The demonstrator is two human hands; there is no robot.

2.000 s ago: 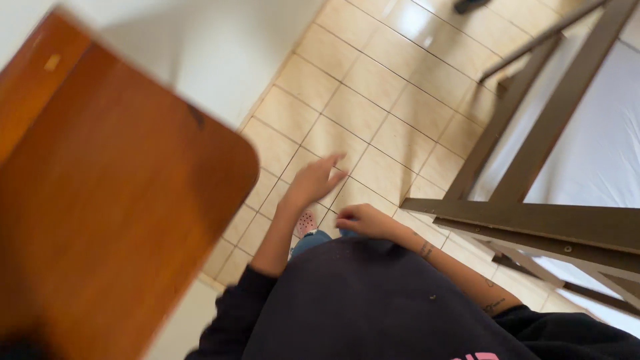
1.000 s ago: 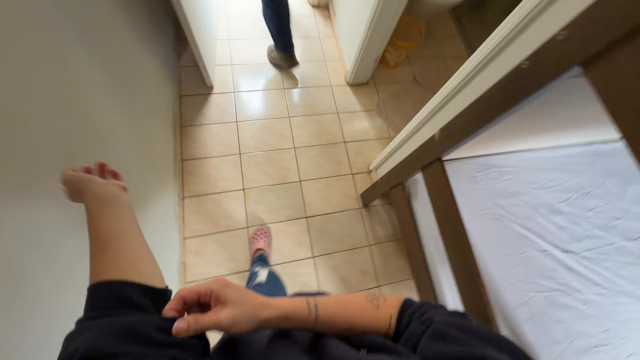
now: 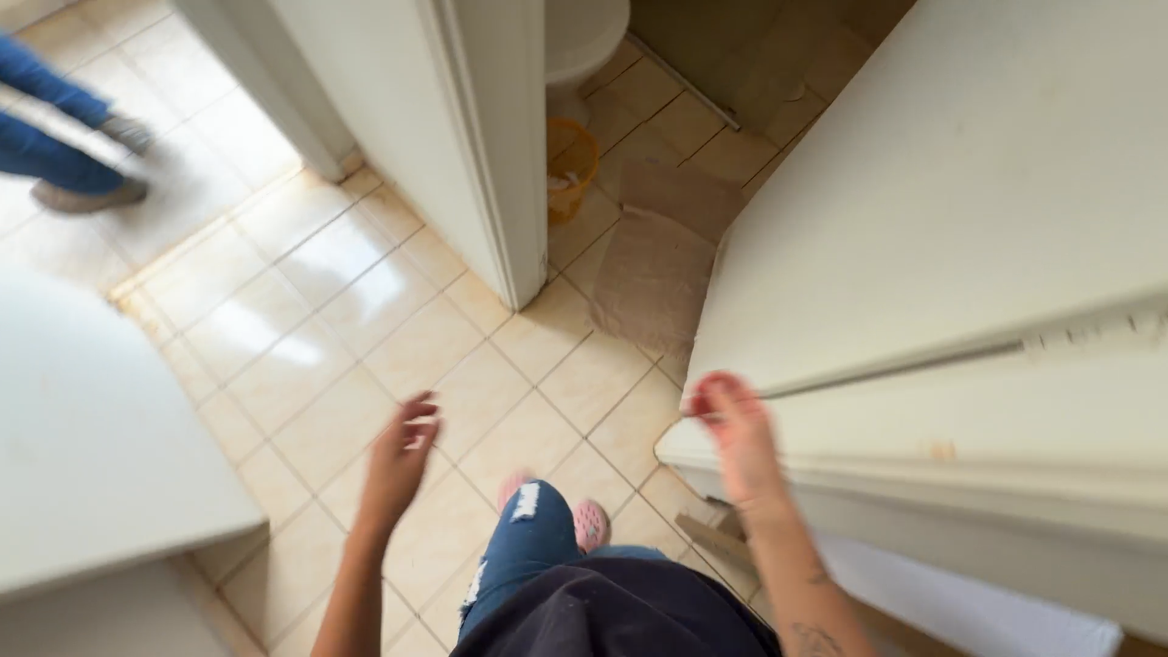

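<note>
My left hand (image 3: 406, 447) hangs over the tiled floor (image 3: 356, 392), fingers loosely spread and holding nothing. At the right, my right hand (image 3: 737, 433) is raised beside the edge of a white door (image 3: 912, 219); its fingers are curled and blurred, nothing shows in them, and whether it touches the door I cannot tell. Between the hands are my ripped blue jeans (image 3: 529, 538) and pink perforated clogs (image 3: 591, 523).
A white door frame (image 3: 511, 164) stands ahead. Past it are a toilet (image 3: 584, 36), an orange wastebasket (image 3: 573, 173) and a brown floor mat (image 3: 662, 255). Another person's legs in jeans (image 3: 59, 128) are at upper left. A white wall edge (image 3: 109, 438) juts in at left.
The view has moved forward and turned to the bathroom doorway. My hands, near each other two seconds ago, are now wide apart. The other person's legs now show at the upper left.
</note>
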